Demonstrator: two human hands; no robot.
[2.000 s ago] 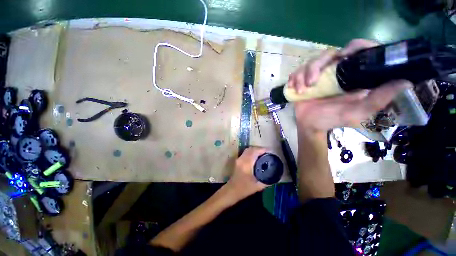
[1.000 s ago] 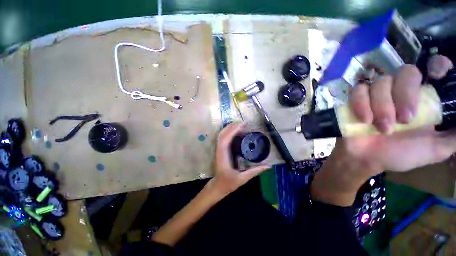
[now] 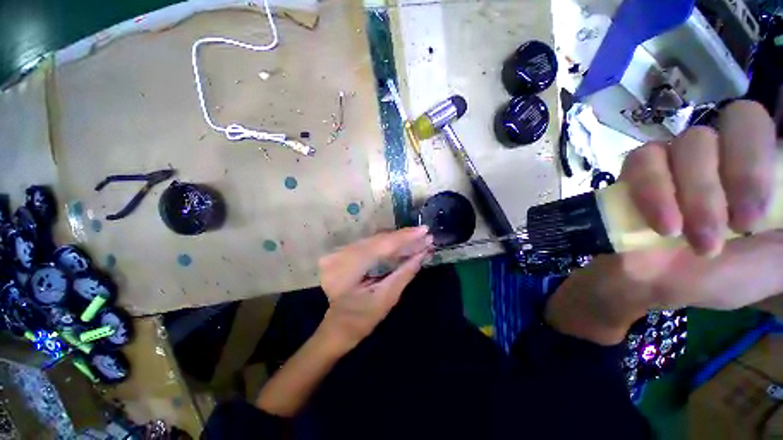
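Observation:
A black cylindrical housing (image 3: pixel 447 218) stands near the bench's front edge, its open end facing up. My left hand (image 3: pixel 378 275) is just left of it, with fingertips close together at the tip of a thin screwdriver bit. Whether they pinch the bit or a tiny screw cannot be made out. My right hand (image 3: pixel 700 215) is closed around an electric screwdriver (image 3: pixel 571 227) with a cream body and black nose. The screwdriver lies nearly level, with its bit pointing left across the housing's near side.
A mallet (image 3: pixel 472 163) and a thin probe (image 3: pixel 416 137) lie behind the housing. Two glossy black covers (image 3: pixel 522 119) sit right of them, near a white box with a blue flap (image 3: pixel 635 39). Pliers (image 3: pixel 136 191), a black round unit (image 3: pixel 191 207) and a white cable (image 3: pixel 206 94) lie left. Black caps (image 3: pixel 51 284) are lower left.
My left hand has let go of the housing and moved its fingertips to the bit. The housing now stands at the bench edge. The screwdriver has swung from upper right down beside it.

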